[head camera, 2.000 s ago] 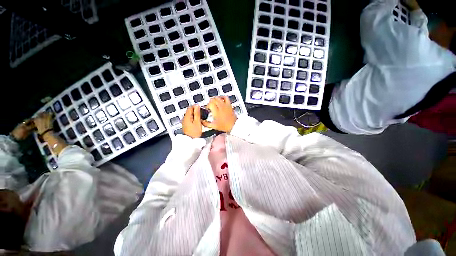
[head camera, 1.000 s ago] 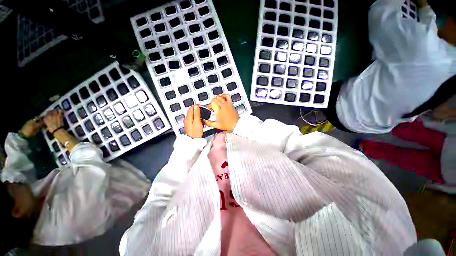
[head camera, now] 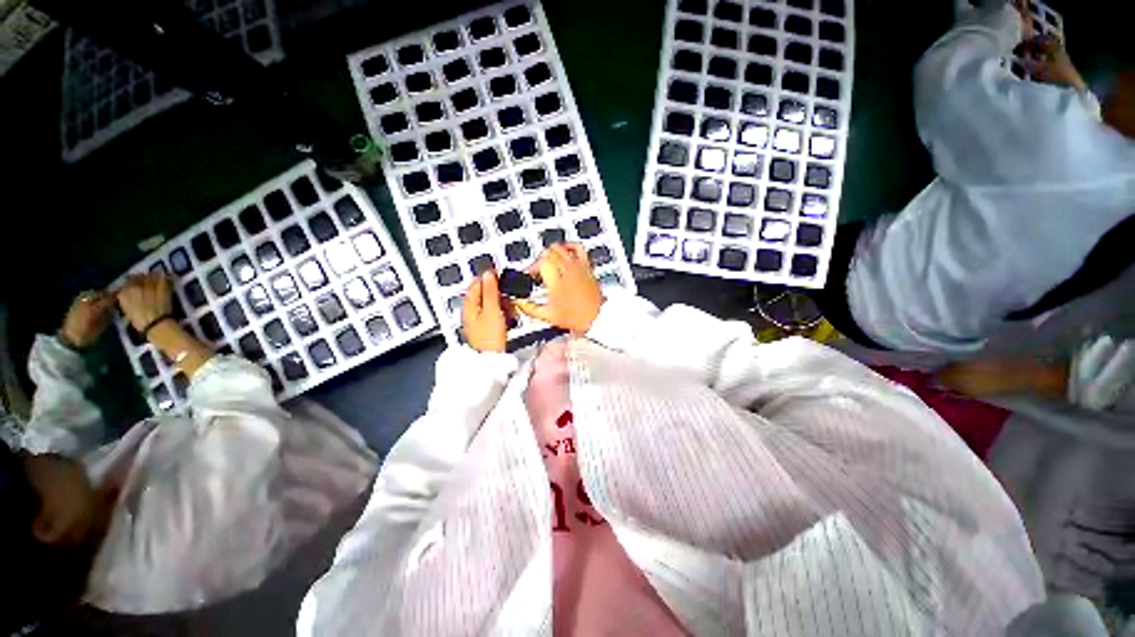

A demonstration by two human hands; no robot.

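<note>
My left hand [head camera: 487,312] and my right hand [head camera: 568,289] meet over the near end of a long white pocket tray [head camera: 412,224]. Between their fingertips is a small dark rounded-square unit [head camera: 517,284], held by both hands. Its exact kind cannot be made out. Most visible pockets of the tray hold similar dark units. One pocket [head camera: 461,200] in the left part of the tray looks white. The pockets under my hands are partly hidden.
A second tray [head camera: 646,224] lies to the right and another [head camera: 429,314] to the left, where a person's hands [head camera: 146,299] rest. A person in a white smock [head camera: 996,174] is at the right. A small green round object [head camera: 361,144] lies beside my tray.
The whole view has shifted slightly, with the trays now farther right. The dark unit between my fingers shows more fully. At the far right, another person's forearm has come into view.
</note>
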